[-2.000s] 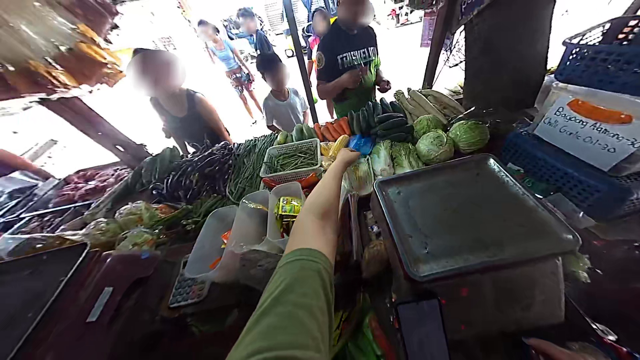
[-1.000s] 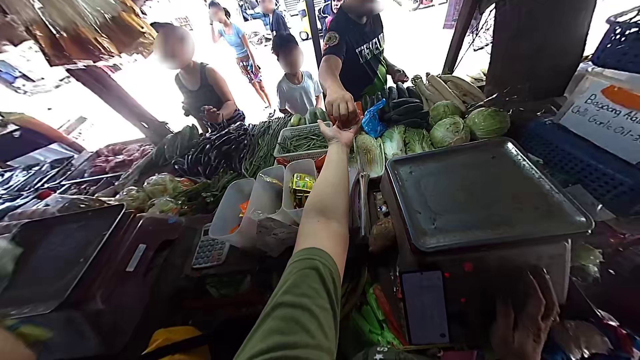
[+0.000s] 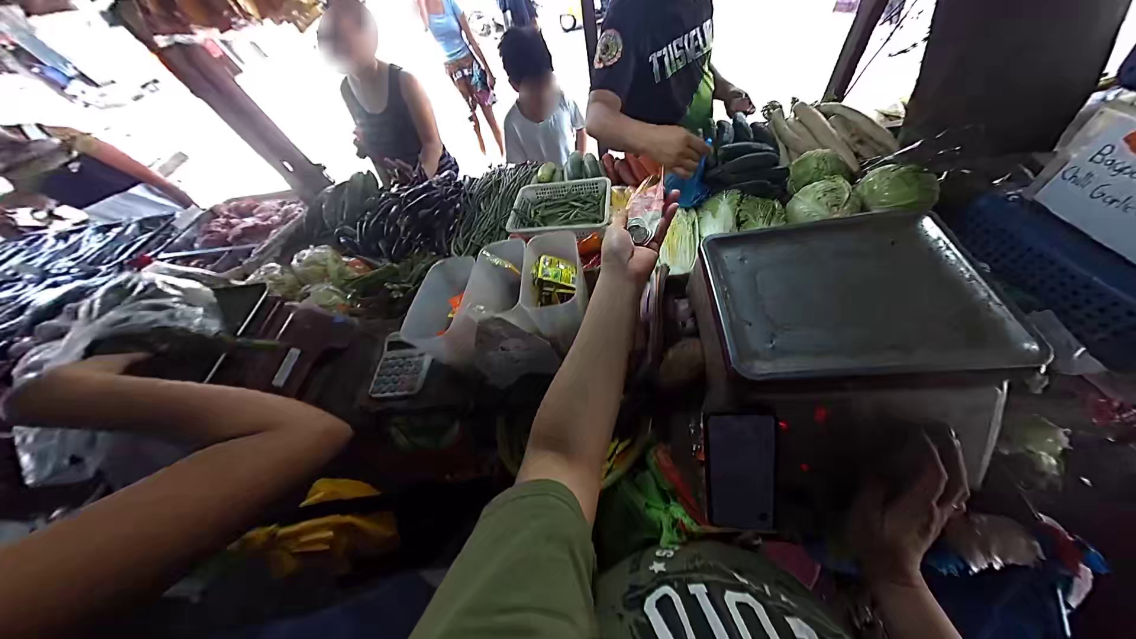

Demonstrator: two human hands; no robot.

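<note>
My left hand (image 3: pixel 635 244) is stretched out over the produce, palm up, with banknotes (image 3: pixel 646 202) and what looks like a coin on it. Just beyond, a customer's hand (image 3: pixel 679 149) is at a blue plastic bag (image 3: pixel 697 182). At lower right, my right hand (image 3: pixel 923 497) is beside the front of a scale with a metal tray (image 3: pixel 870 293); its fingers look bent, and shadow hides whether it holds anything. A phone (image 3: pixel 741 470) lies to its left. Left of my forearm are clear plastic bins (image 3: pixel 479 288) with packets and a calculator (image 3: pixel 399 368).
Another person's bare arm (image 3: pixel 222 426) reaches in from the left, near plastic bags (image 3: pixel 115 328). Green beans in a white basket (image 3: pixel 561 209), eggplants (image 3: pixel 399 217), cabbages (image 3: pixel 825 204) and white radishes (image 3: pixel 825 133) line the far side. People stand beyond. A blue crate (image 3: pixel 1052 257) is at right.
The customer's hand has moved off my left palm to the blue bag, and banknotes now show on my palm. Another person's arm has come in at left.
</note>
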